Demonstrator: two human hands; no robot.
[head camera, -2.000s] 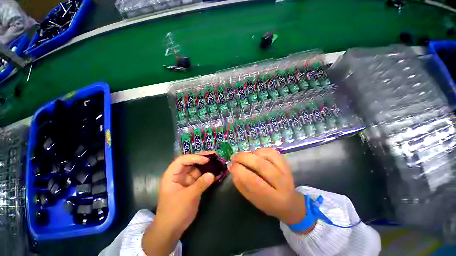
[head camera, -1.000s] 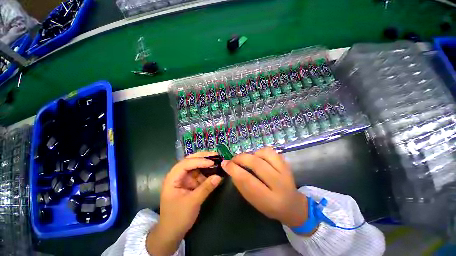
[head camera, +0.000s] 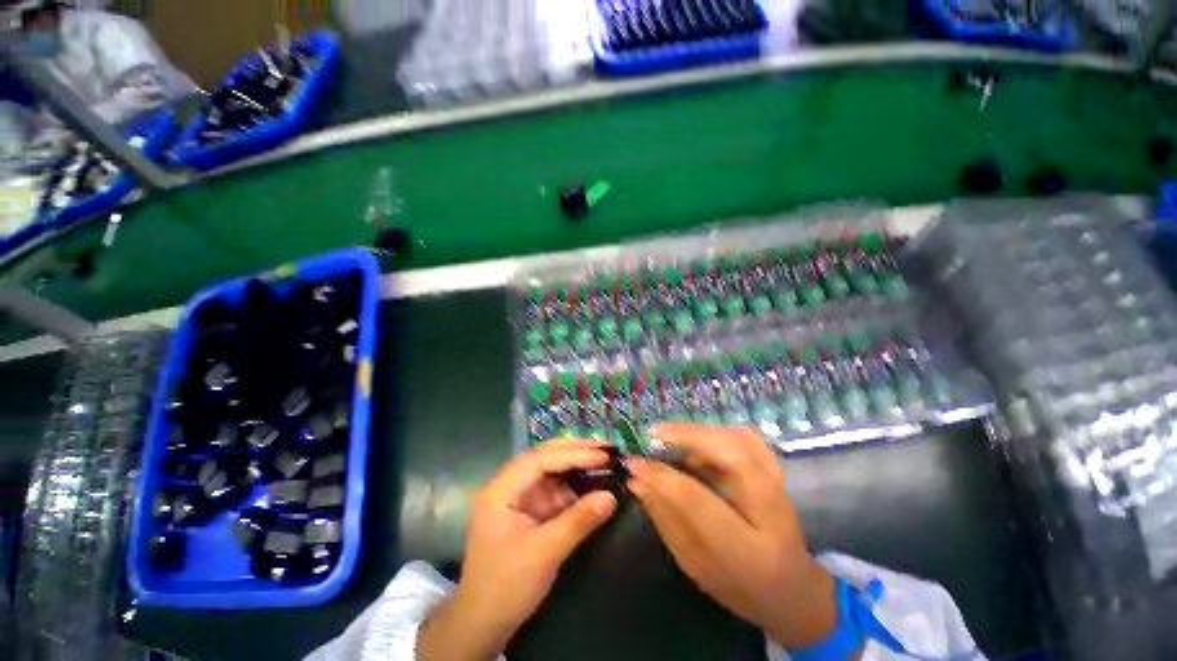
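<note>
My left hand (head camera: 536, 523) is shut on a glossy black housing (head camera: 602, 475), in front of the clear tray. My right hand (head camera: 723, 517) touches the housing from the right and pinches a green circuit board (head camera: 631, 437) at it. The fingers partly hide the board, so how far it sits in the housing cannot be told. The clear blister tray (head camera: 891, 429) behind my hands holds two rows of green boards with red wires. A blue band (head camera: 845, 622) is around my right wrist.
A blue bin (head camera: 371, 387) of black housings stands at left. Stacked clear trays (head camera: 1071, 349) lie at right, more (head camera: 84, 478) at far left. The green belt (head camera: 491, 194) carries small black pieces. More blue bins (head camera: 678, 58) stand beyond it. A person in white (head camera: 110, 58) is at upper left.
The view has tilted up and shifted left, showing more beyond the belt. The green board has turned and is now mostly hidden at the housing. Pieces on the belt have moved left relative to the tray.
</note>
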